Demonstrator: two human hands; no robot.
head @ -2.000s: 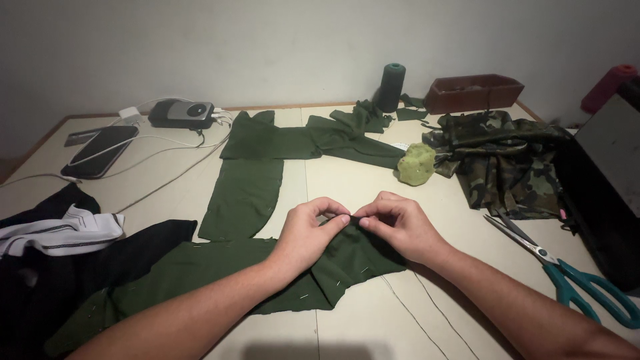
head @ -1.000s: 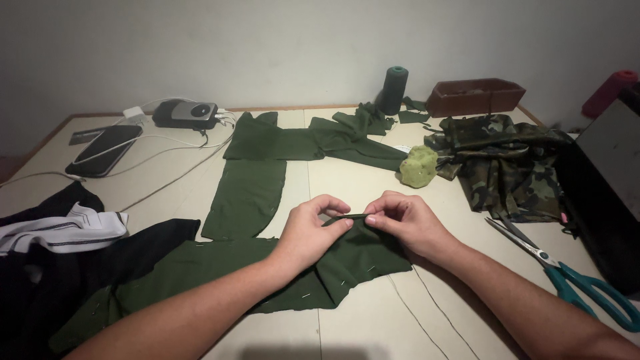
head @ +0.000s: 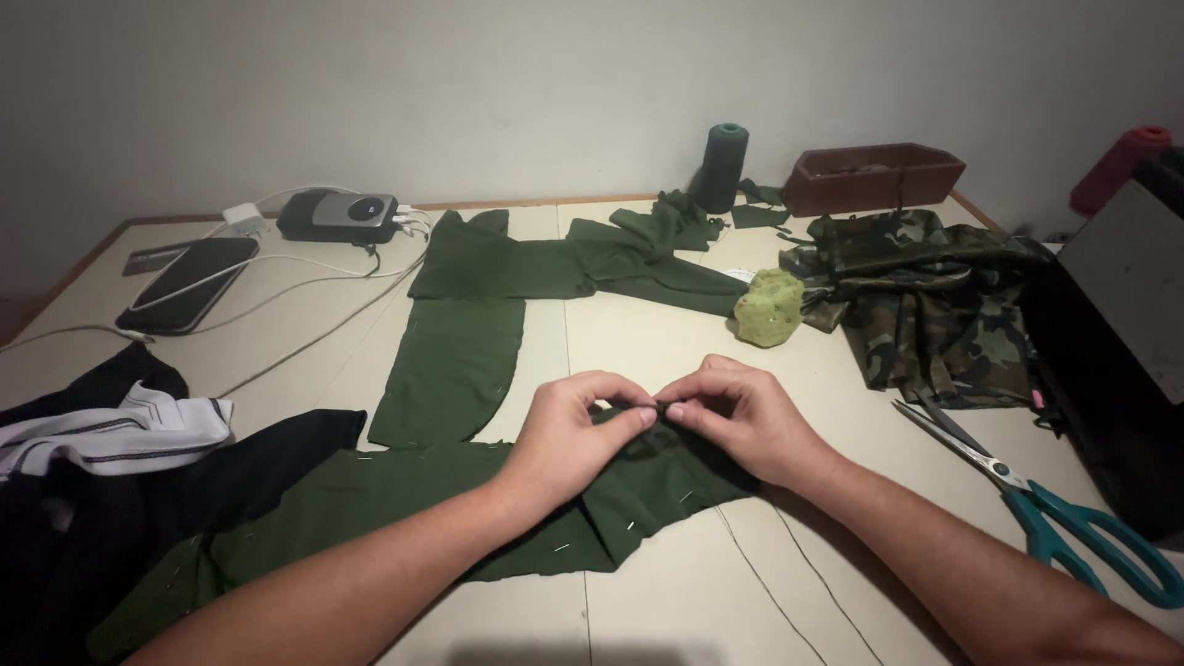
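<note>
My left hand (head: 587, 430) pinches the upper edge of a dark green fabric piece (head: 546, 546) between thumb and fingers. Close beside it, fingertips almost touching, my right hand (head: 745, 421) grips the same edge. The cloth hangs down from both hands onto the table, and several straight pins (head: 561, 547) show along its lower edge. Two dark threads (head: 760, 581) run from below the cloth toward the front. Behind lie more green fabric pieces (head: 458, 370), one with a curved side. Whether a needle is between my fingertips cannot be told.
Teal-handled scissors (head: 1008, 481) lie partly open at right, near camouflage fabric (head: 934, 314) and a yellow-green lump (head: 770, 308). Behind stand a thread cone (head: 723, 168) and a brown box (head: 874, 180). At left are a phone (head: 190, 285), a power bank (head: 338, 216), cables and black-and-white clothing (head: 120, 435).
The fingertips of my two hands have come closer together along the fabric edge since one second ago. Both hands keep hold of the cloth.
</note>
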